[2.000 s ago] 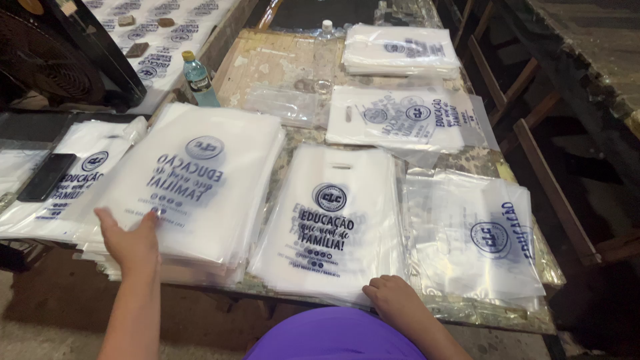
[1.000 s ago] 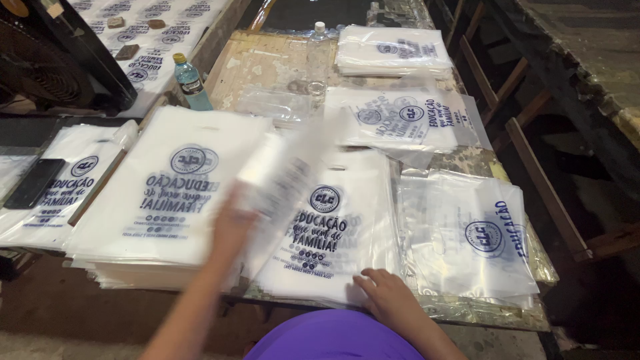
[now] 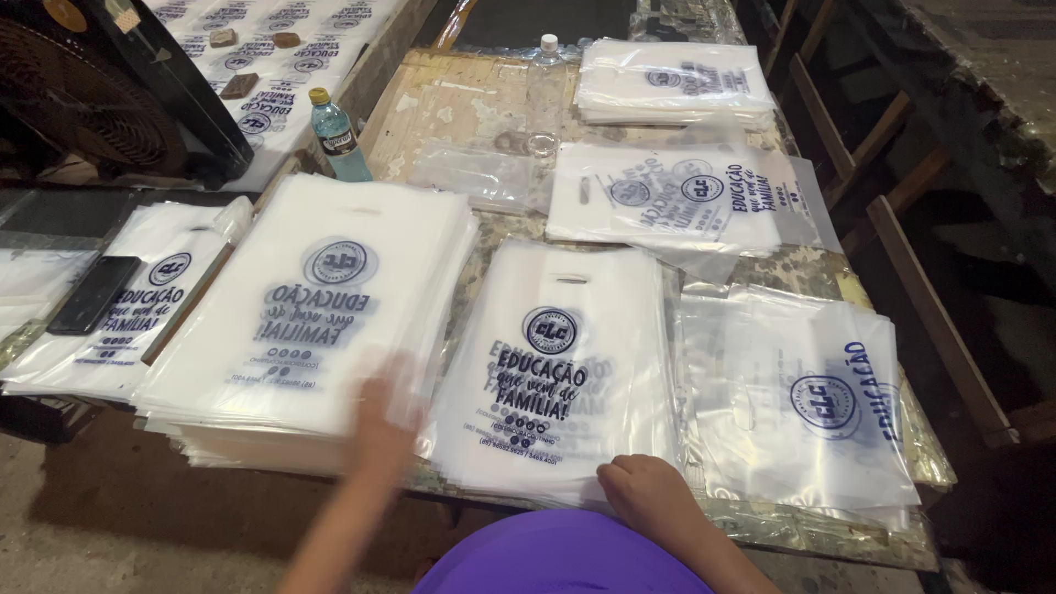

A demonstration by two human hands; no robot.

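My left hand (image 3: pixel 388 412), blurred by motion, is over the lower right part of a tall stack of white plastic bags (image 3: pixel 318 223) whose top print reads reversed; whether it touches the stack or holds a bag cannot be told. My right hand (image 3: pixel 643 491) rests at the lower right edge of a middle stack of printed plastic bags (image 3: pixel 619 363), its fingers curled at the edge. That stack's dark print faces up and reads the right way. A third group of clear printed bags (image 3: pixel 759 412) lies to the right of my right hand.
Further bag stacks (image 3: pixel 676 82) (image 3: pixel 577 214) lie at the back of the worn table (image 3: pixel 412 99). A blue-green bottle (image 3: pixel 338 140) and a clear bottle (image 3: pixel 544 91) stand behind. At left are a black phone (image 3: pixel 95 295) on bags and a large fan (image 3: pixel 99 91).
One second ago my left hand was moving a blurred bag between the left and middle stacks; now it is over the left stack. My right hand has stayed at the middle stack's edge.
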